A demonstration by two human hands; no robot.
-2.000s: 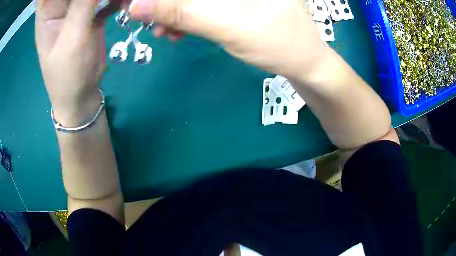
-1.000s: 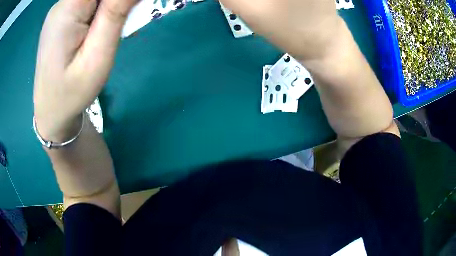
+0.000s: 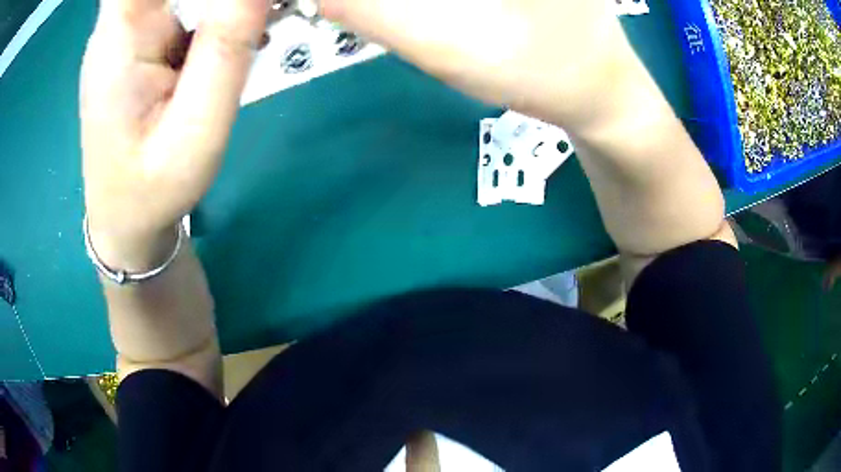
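A white perforated plate (image 3: 309, 57) with dark and shiny metal pieces in its holes is at the top edge, between my hands. My left hand (image 3: 157, 111) is shut on the plate's left end; its upper part is cut off by the top edge. My right hand (image 3: 498, 55) reaches over the plate's right side; its fingertips are mostly cut off, so what they hold cannot be told. Two overlapping white plates (image 3: 509, 166) with open holes lie on the green table beside my right wrist.
The blue tray (image 3: 728, 111) of small gold and silver fittings (image 3: 784, 83) stands at the right. Part of a white plate (image 3: 633, 7) shows at the top. A small black object (image 3: 6, 284) is at far left. An open cardboard box (image 3: 254, 370) is below the table edge.
Two seconds ago a shiny branched metal piece hung below my hands; now a fitted white plate is there. It has come further into view since one second ago. A loose plate near the top centre is no longer visible.
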